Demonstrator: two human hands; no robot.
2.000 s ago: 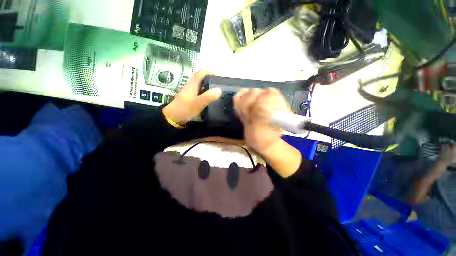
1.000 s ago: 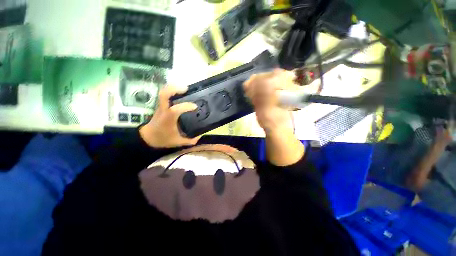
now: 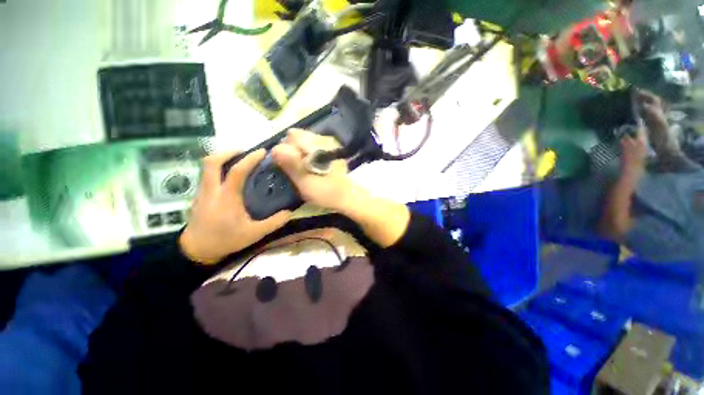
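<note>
A black power strip [image 3: 266, 190] is held tilted above the bench, its far end pointing up and right. My left hand [image 3: 220, 204] grips its near left end, with the thumb over the outlet face. My right hand [image 3: 320, 173] is closed around a pale handheld tool [image 3: 318, 160] with a dark hose or cord, over the middle of the strip. The tool's tip is hidden by my fingers, so I cannot tell whether it touches the strip.
Printed sheets [image 3: 85, 189] lie on the left. A framed dark device [image 3: 287, 65], green-handled nippers [image 3: 224, 25] and black cords [image 3: 390, 65] lie at the back. A perforated sheet [image 3: 482, 158] and blue bin [image 3: 490, 247] are on the right. Another person [image 3: 656, 193] is at far right.
The strip has tilted further and shifted left in view with both hands. The view has turned, bringing the nippers and more of the other person into sight. The tool and its hose have swung round.
</note>
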